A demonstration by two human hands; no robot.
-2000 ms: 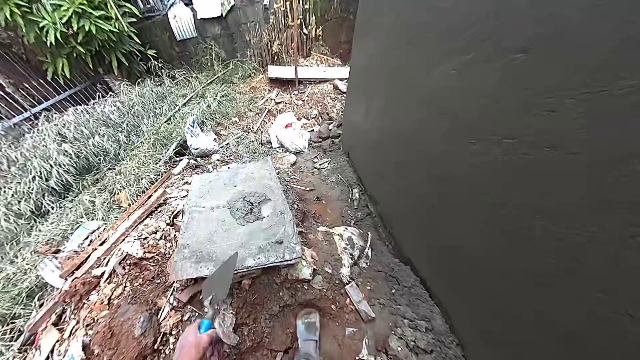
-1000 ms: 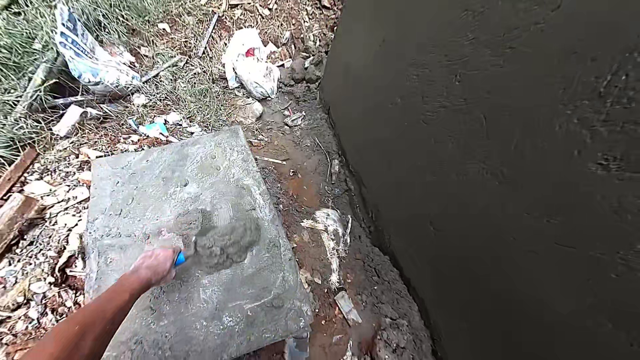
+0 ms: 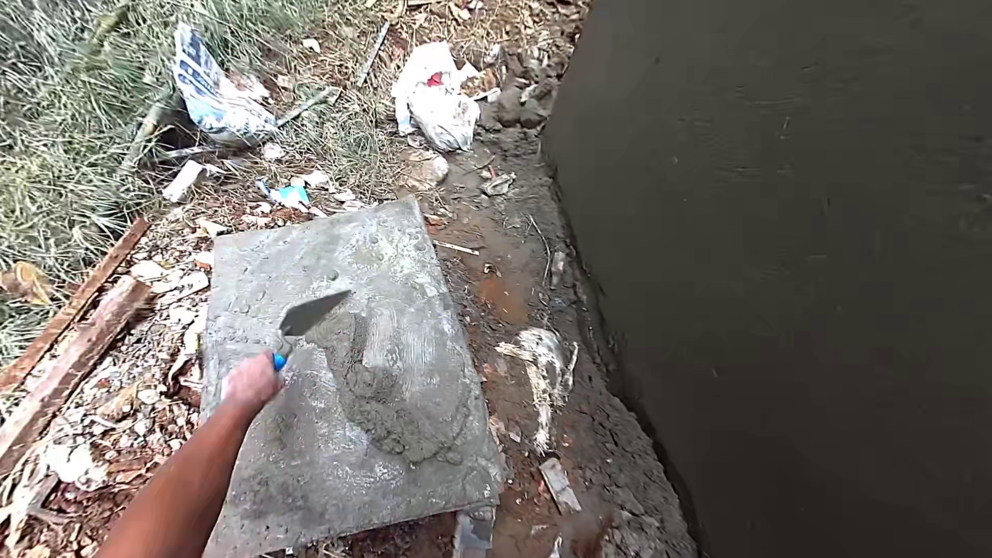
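Observation:
My left hand (image 3: 252, 381) comes in from the lower left, closed around the blue handle of a pointed trowel (image 3: 310, 312). The steel blade is above the left part of a flat, mortar-stained board (image 3: 271, 457), its tip pointing up and to the right. Grey wet mortar (image 3: 387, 411) lies in a curved patch on the board, just right of the trowel. A bare streak with scrape lines shows beside that patch. My right hand is out of view.
A dark, smooth rendered wall (image 3: 775, 271) stands at the right. Wooden planks (image 3: 70, 372) and rubble lie left of the board. Beyond it are a white plastic bag (image 3: 442, 101) and a blue-and-white sack (image 3: 217, 97) by the grass. A short offcut (image 3: 559, 486) lies on wet soil.
The trowel blade, at the mortar a second ago, is now clear of it on the left. The mortar heap has become a curved, spread patch. The view has moved closer to the board since the first frame.

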